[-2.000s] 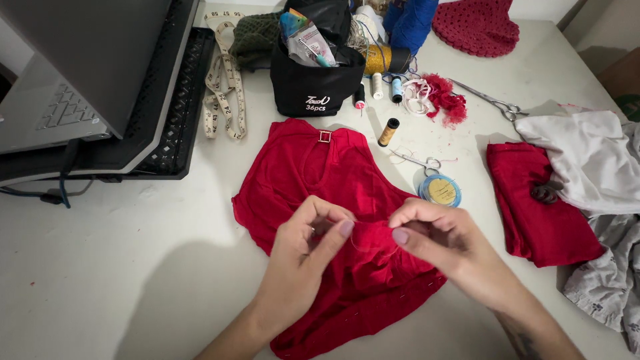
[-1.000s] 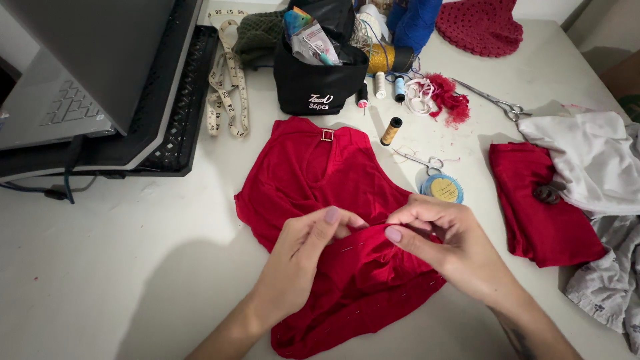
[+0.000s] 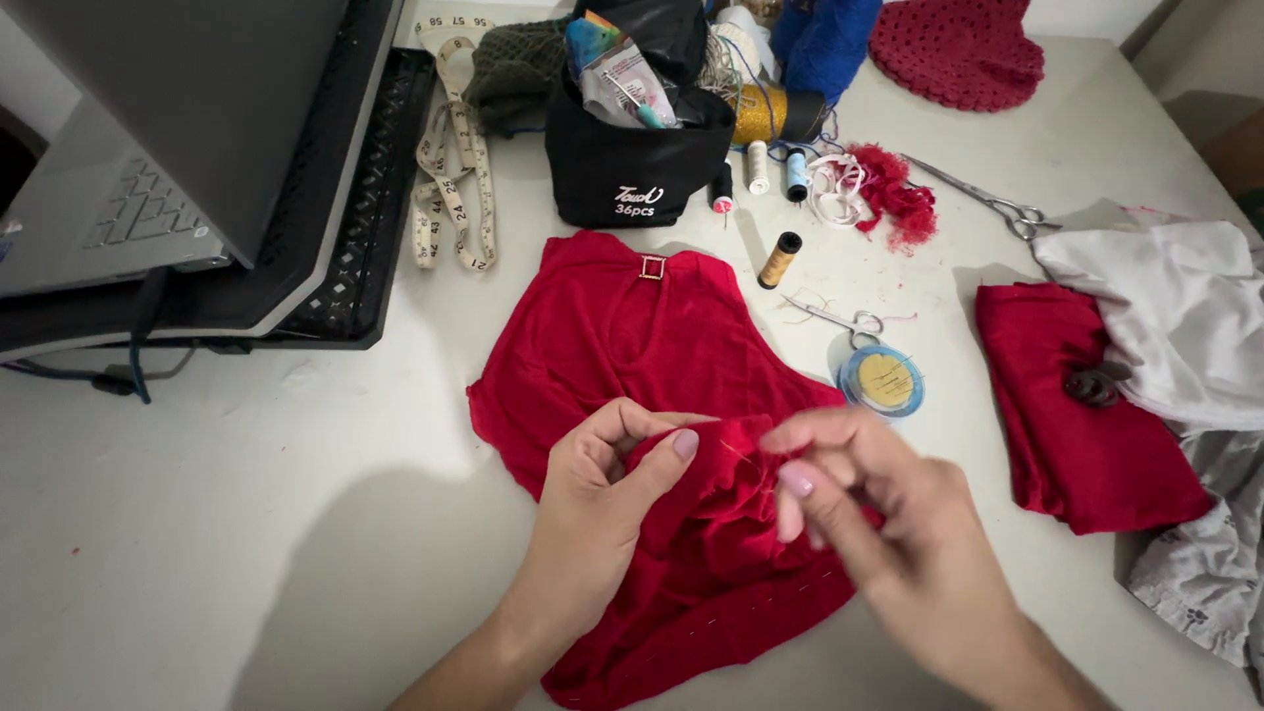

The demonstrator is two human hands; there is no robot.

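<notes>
A red fabric garment with a small square buckle lies spread before me, a line of light stitches along its lower hem. My left hand pinches a raised fold of it between thumb and fingers. Just right of the fold is my right hand, blurred, its fingers bent beside a fine light thread; whether it holds a needle or the thread cannot be told. Above it on the table are a blue round pin case, small scissors and a yellow thread spool.
At the left stands a laptop on a black stand. A measuring tape, a black pouch, several spools and larger scissors lie farther back. Folded red cloth and white fabric are at the right.
Two seconds ago both hands held a thin thread over the garment; one second ago both gripped its fabric. Now the right hand has come away from the fold, while the left still holds it.
</notes>
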